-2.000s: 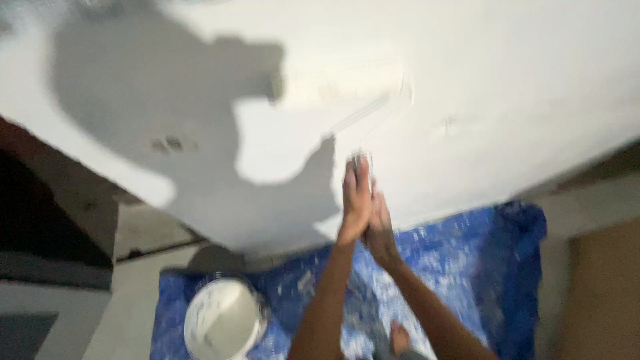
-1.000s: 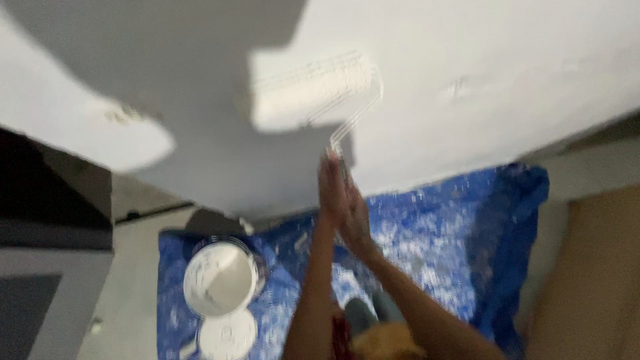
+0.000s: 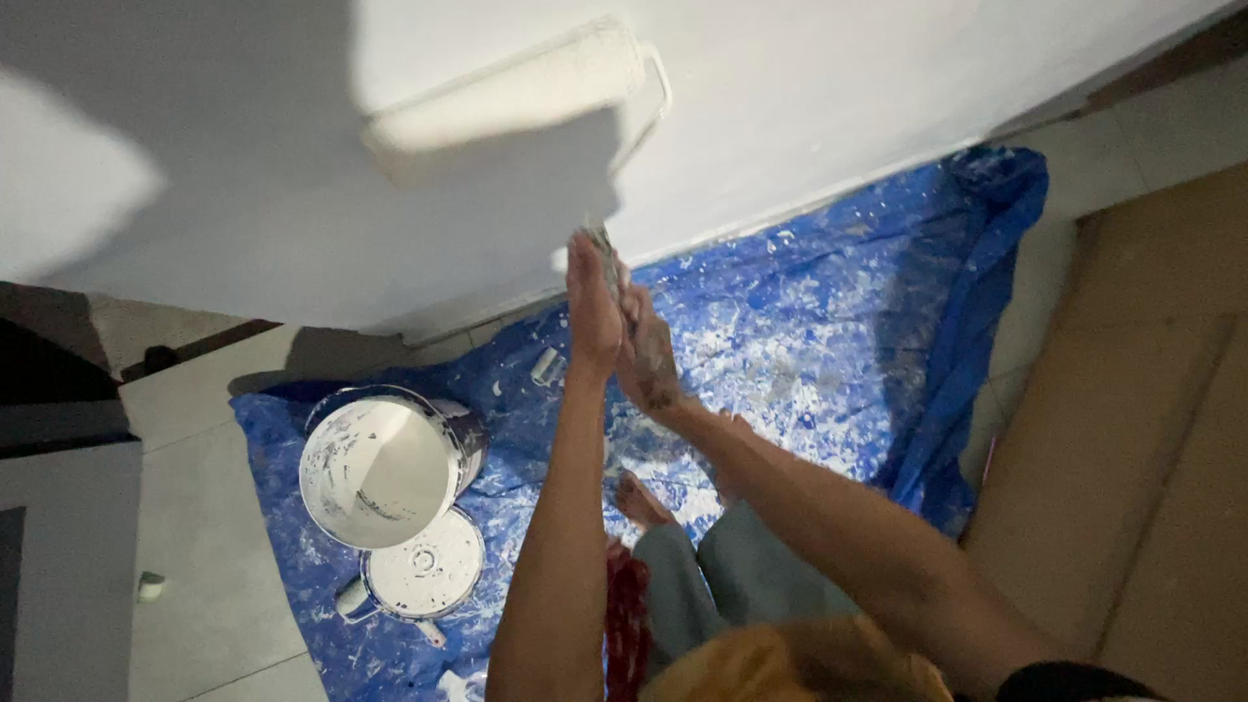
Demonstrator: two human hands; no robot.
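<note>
A paint roller [image 3: 507, 93] with a white-coated sleeve lies against the white wall [image 3: 799, 88], its wire frame bending down to the handle. My left hand [image 3: 593, 317] and my right hand [image 3: 646, 356] are pressed together around that handle, the right just below and beside the left. Most of the handle is hidden between the palms. Below left of my hands, a paint bucket [image 3: 380, 473] holding white paint stands on a blue tarp [image 3: 780, 322] spattered with white. Its round white lid [image 3: 429, 565] lies beside it.
My bare feet are on the tarp below my hands. A small brush or roller [image 3: 356, 600] lies by the lid. Cardboard [image 3: 1141, 448] covers the floor at right. A grey cabinet-like block [image 3: 68, 565] stands at left on the tiles. My shadow falls across the wall.
Both hands still hold the roller, which stays at the wall. The view has shifted, and more of the tarp and the bucket's lid show than two seconds ago.
</note>
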